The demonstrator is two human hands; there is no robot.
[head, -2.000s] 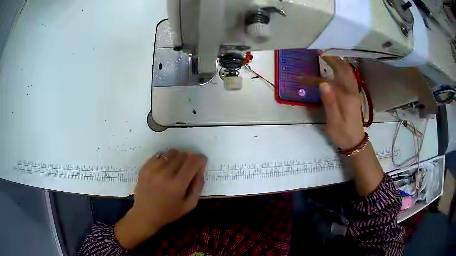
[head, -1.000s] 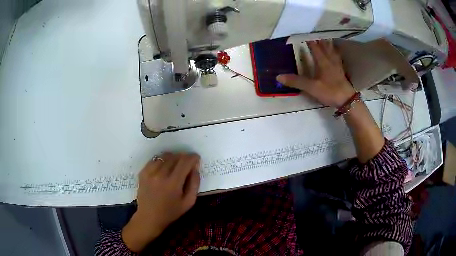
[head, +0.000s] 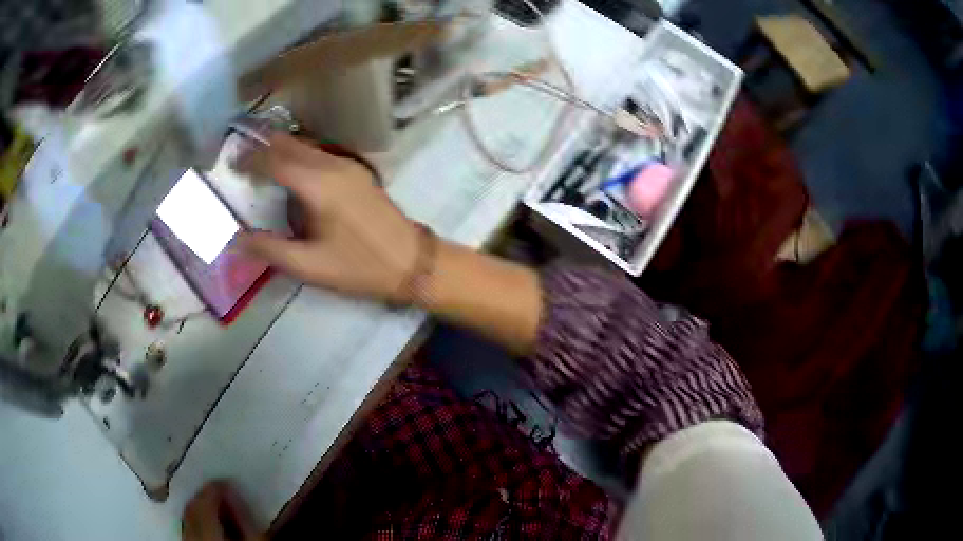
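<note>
The smartphone [head: 216, 248] lies on the cream machine bed plate [head: 216, 359], its screen lit with a bright white area and its edge red. My right hand [head: 338, 217] is beside and partly over the phone, thumb at its screen edge. The hand is blurred, and whether its fingers touch anything else is hidden. My left hand [head: 219, 515] shows only in part at the bottom edge, on the table front. A red bead [head: 153, 315] on a thin cord lies near the phone.
The sewing machine arm [head: 63, 227] is blurred at upper left. A white drawer tray [head: 692, 190] with pink and blue small items stands beyond my right forearm. Pale cord loops [head: 496, 79] lie above it. Dark red fabric [head: 834, 328] hangs or lies at the right.
The view has swung to the right and turned, bringing the tray and dark red fabric further into view. The phone screen now shows a bright white area. My left hand is mostly cut off.
</note>
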